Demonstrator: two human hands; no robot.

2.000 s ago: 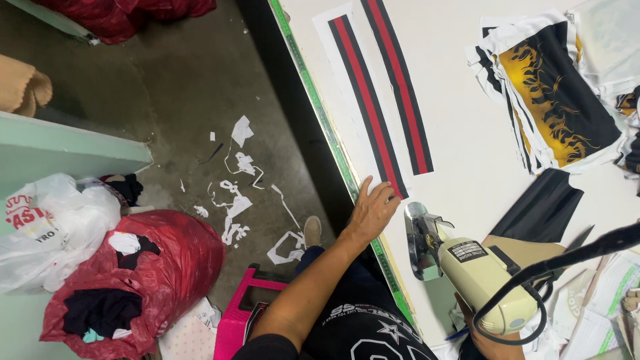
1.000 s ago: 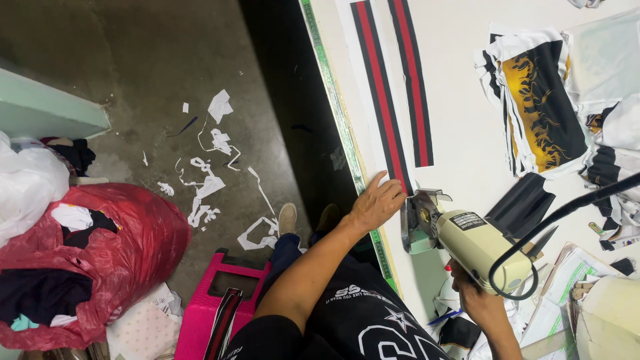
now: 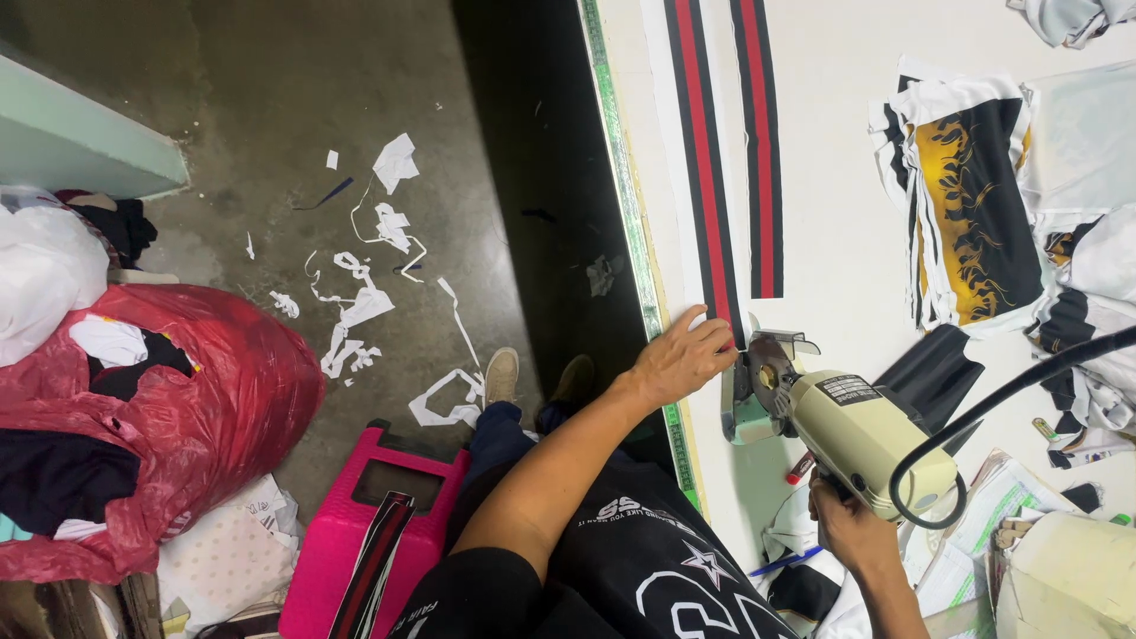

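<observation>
My left hand (image 3: 683, 357) presses with its fingertips on the lower end of a red-and-black striped fabric strip with a white margin (image 3: 706, 186), near the table edge. A second striped strip (image 3: 763, 160) lies just right of it. In my right hand (image 3: 841, 519) is the handle of a cream-coloured electric round-knife cloth cutter (image 3: 865, 435). The cutter's blade and guard (image 3: 770, 377) stand right beside my left fingertips, at the end of the first strip. The contact between blade and cloth is partly hidden. A black power cable (image 3: 1021, 382) curves off to the right.
A green measuring tape (image 3: 626, 169) runs along the table edge. Printed fabric panels (image 3: 972, 213), a black cloth piece (image 3: 932, 373) and papers (image 3: 976, 506) lie to the right. A pink plastic stool (image 3: 333, 524), a red plastic bag of cloth (image 3: 222, 399) and white scraps (image 3: 364, 302) are on the left.
The view has shifted somewhat. Both hands keep their places, the left at the strip's lower end and the right on the cutter, whose blade remains beside the left fingertips.
</observation>
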